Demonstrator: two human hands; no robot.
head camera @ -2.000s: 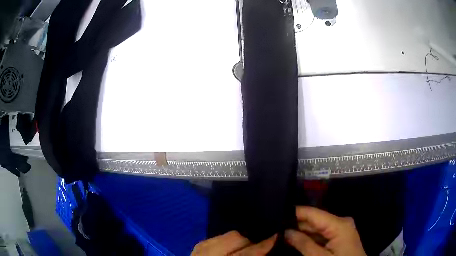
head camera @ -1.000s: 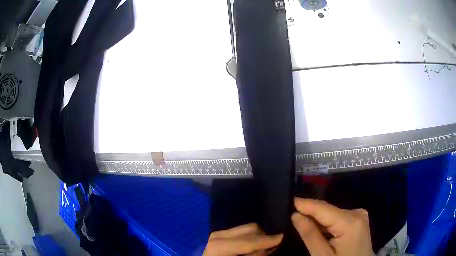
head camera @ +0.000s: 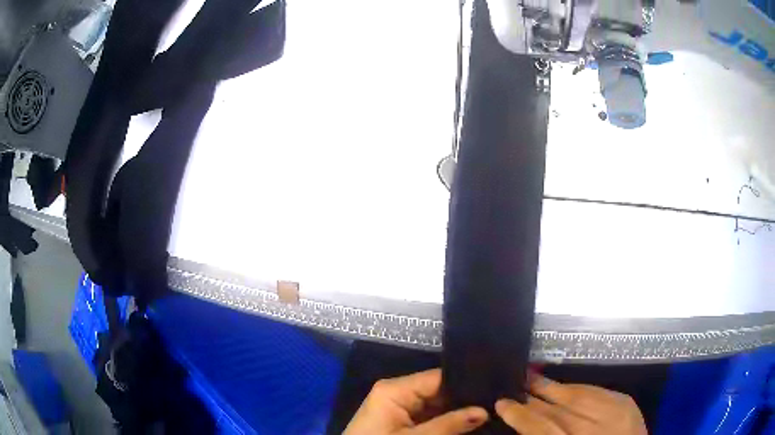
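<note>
A black fabric strip runs from under the sewing machine head down over the table's front edge. The presser foot shows at the strip's right edge. My left hand pinches the strip's left side below the table edge. My right hand holds its right side at the same height, with fingertips on the fabric. Both hands are cut off by the bottom of the picture. The strip's lower end is hidden by the fingers.
Spare black strips hang over the table at left, beside a grey vented unit. A measuring tape runs along the front edge. Blue material lies below. Loose thread is at right. A grey-blue attachment stands right of the foot.
The view has tilted up and shifted, so the machine head now shows. The right hand has moved from the strip's edge onto its lower front, closer to the left hand.
</note>
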